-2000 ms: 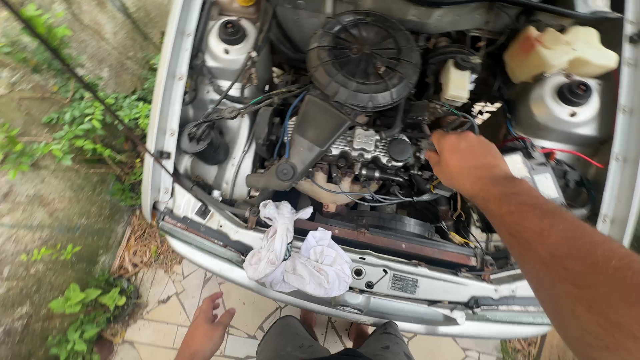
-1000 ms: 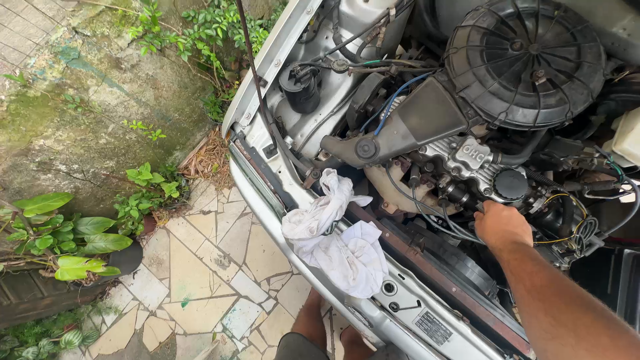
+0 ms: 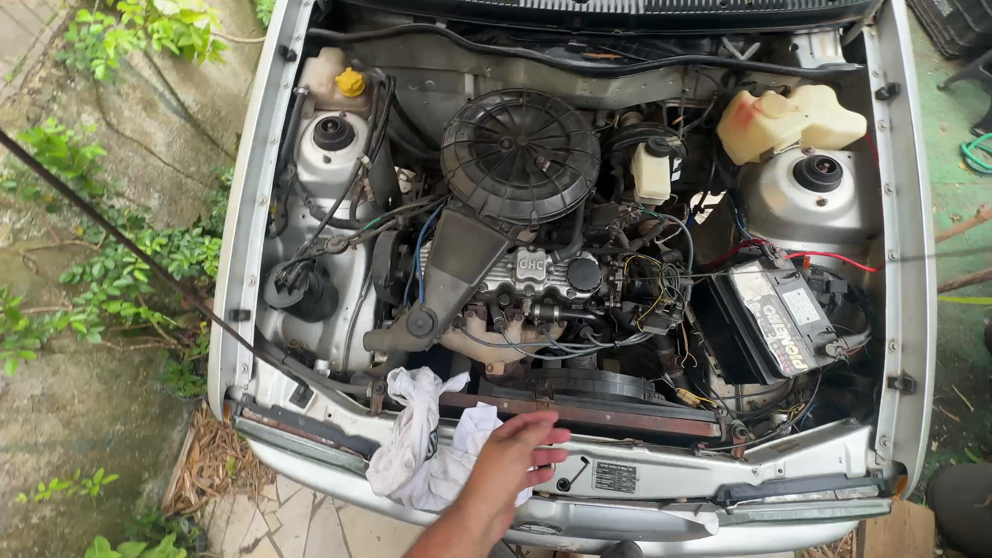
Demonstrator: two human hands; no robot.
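Note:
My left hand [image 3: 515,457] reaches in from the bottom of the head view, over the front crossmember of a car's engine bay. Its fingers are loosely curled and apart, and nothing shows in them. Just beside and partly behind it, a crumpled white cloth [image 3: 411,457] lies on the crossmember. Beyond the hand are the radiator's top edge [image 3: 620,418], the engine's metal valve cover [image 3: 504,279], its black oil filler cap [image 3: 583,276] and grey spark plug leads [image 3: 535,349]. A round black air filter housing [image 3: 519,155] stands behind the valve cover. My right hand is out of view.
At the right of the bay sits a tilted car battery [image 3: 775,318] with a red cable. A cream plastic reservoir [image 3: 783,124] is behind it. A thin prop rod [image 3: 155,267] crosses the left side, in front of plants and a wall.
My right hand was at the engine and is now out of view. My left hand has come over the front crossmember beside the cloth. The view has swung back over the whole bay.

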